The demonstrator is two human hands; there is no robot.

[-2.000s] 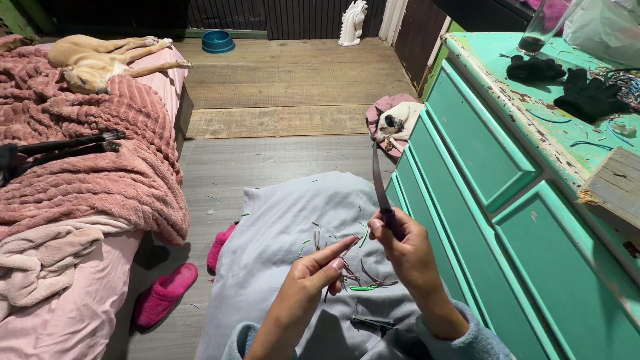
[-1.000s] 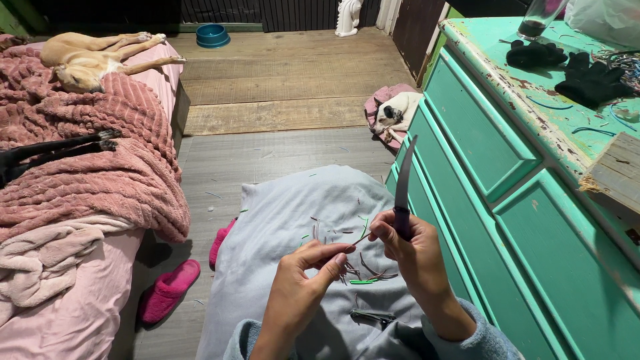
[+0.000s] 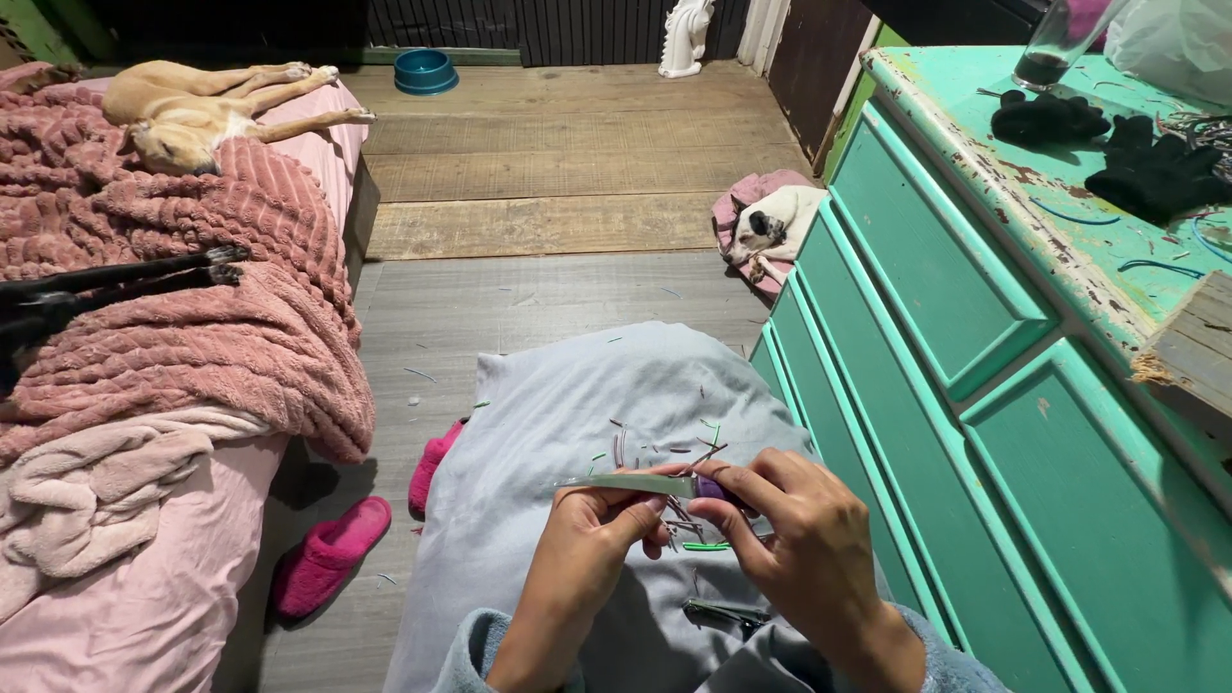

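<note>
In my right hand is a knife with a purple handle; its blade points left, lying across the fingers of my left hand. A thin brown strand shows between the hands, and the left thumb and fingertips are pinched together, apparently on a thin piece mostly hidden by the blade. Below them a grey cloth-covered cushion bears scattered brown and green bits of wire insulation, with a longer green piece under the hands. A dark metal tool, partly hidden, lies near the right forearm.
A green dresser stands at right, with black gloves, a glass and wires on top. At left, a tan dog and a black animal's legs lie on a bed. Another dog rests beside the dresser. Pink slippers are on the floor.
The knife blade was upright above my right hand; it has swung down to the left and now lies over my left fingers.
</note>
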